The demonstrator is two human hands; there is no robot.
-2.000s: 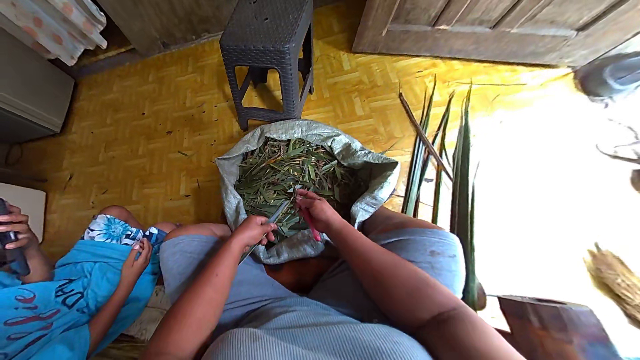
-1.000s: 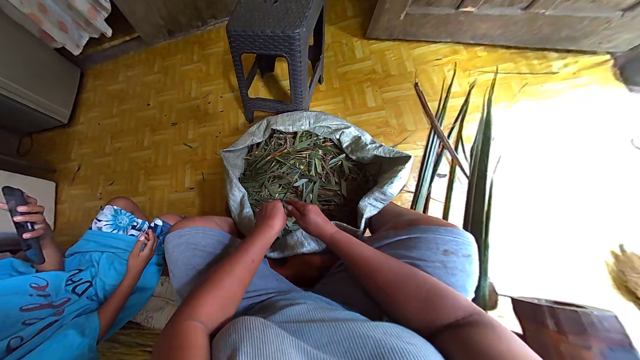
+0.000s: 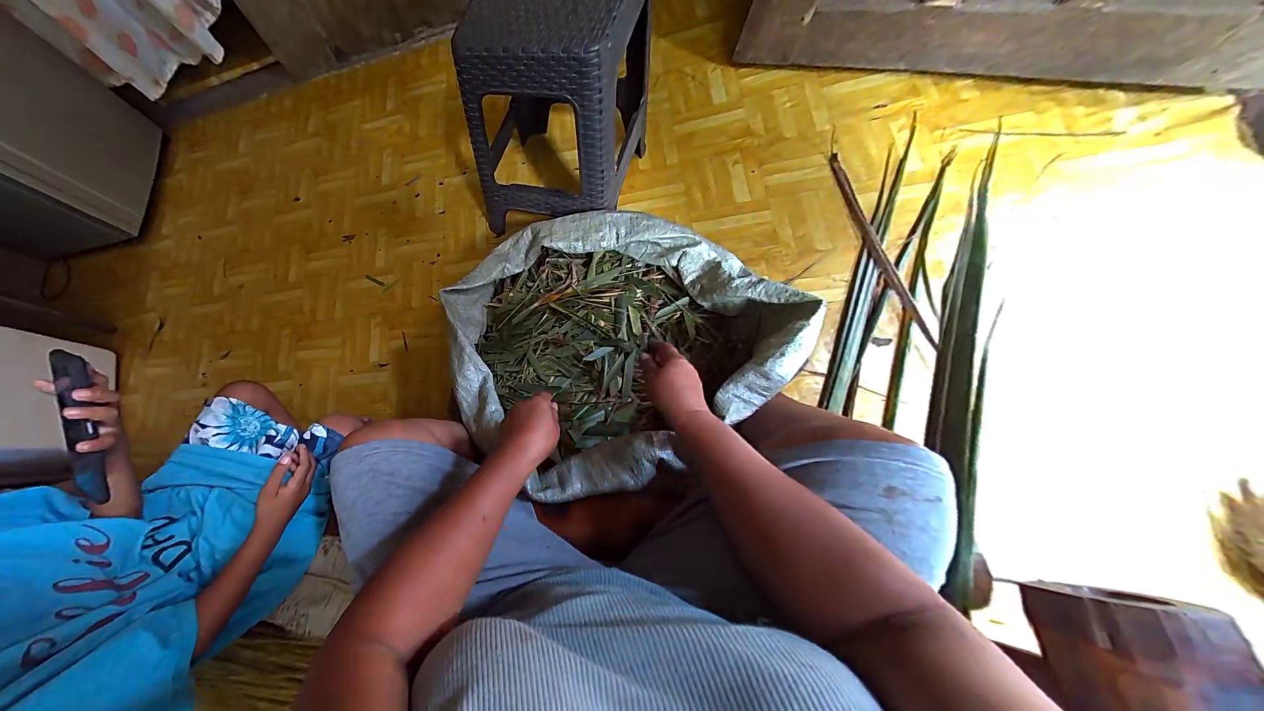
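Between my knees stands a woven plastic sack with its rim rolled out, full of short cut pieces of green leaf. My left hand is over the sack's near left part, fingers curled; whether anything is between them does not show. My right hand is at the right of the leaf pieces, fingertips down by a small dark piece, and its grip is unclear. Long green leaf blades lie on the floor to the right, a brown strip across some of them.
A dark woven-pattern plastic stool stands just beyond the sack. At my left sits a person in a blue shirt, holding a phone. A wooden door panel is at the top right, a brown container at the lower right.
My hands were close together over the sack a second ago and are now apart, the right one further right. The pink-handled tool seen at my right hand two seconds ago does not show now.
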